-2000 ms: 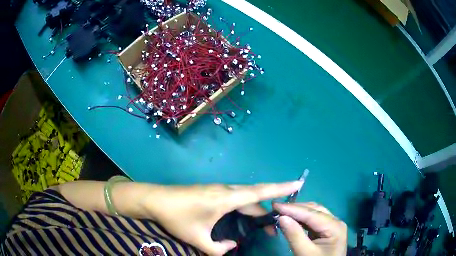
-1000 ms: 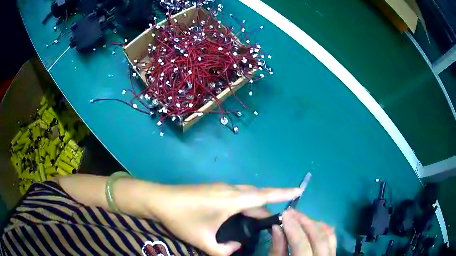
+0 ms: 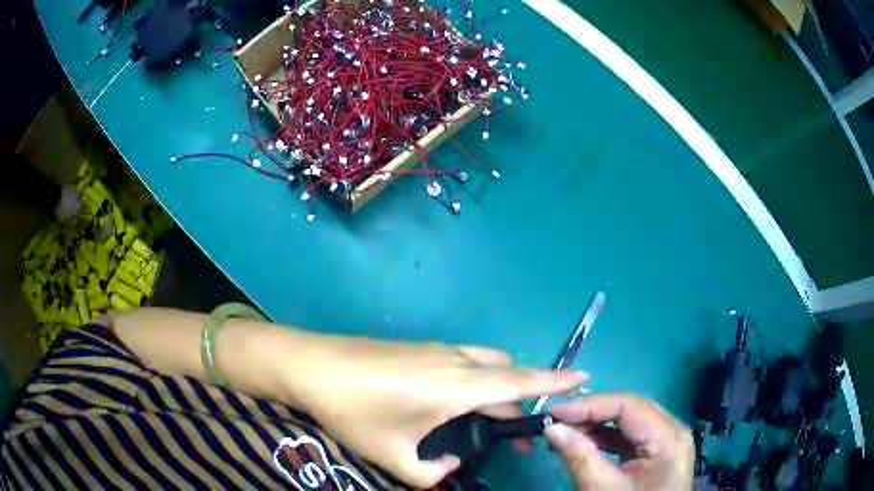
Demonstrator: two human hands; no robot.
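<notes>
My left hand (image 3: 412, 388) is closed around a black housing unit (image 3: 455, 439), its index finger stretched out to the right. The unit's black shaft tube (image 3: 517, 428) points right. My right hand (image 3: 628, 443) pinches a tiny pale end piece (image 3: 547, 420) at the tube's open end with thumb and fingertips. Slim metal tweezers (image 3: 584, 333) lie on the bench just beyond my left fingertip, their lower end partly hidden by the finger. The unit's lower part is hidden by my left hand.
A cardboard tray (image 3: 422, 153) heaped with red lead wires (image 3: 383, 91) stands beyond my hands. Black units lie at right (image 3: 736, 384) and at upper left (image 3: 165, 31). A carton of yellow parts (image 3: 91, 259) is at left. A white strip (image 3: 690, 144) edges the bench.
The tray and the upper-left units sit higher in the picture. The tweezers now show more fully beyond my left finger. My right fingers have shifted at the tube end; my left hand still holds the unit.
</notes>
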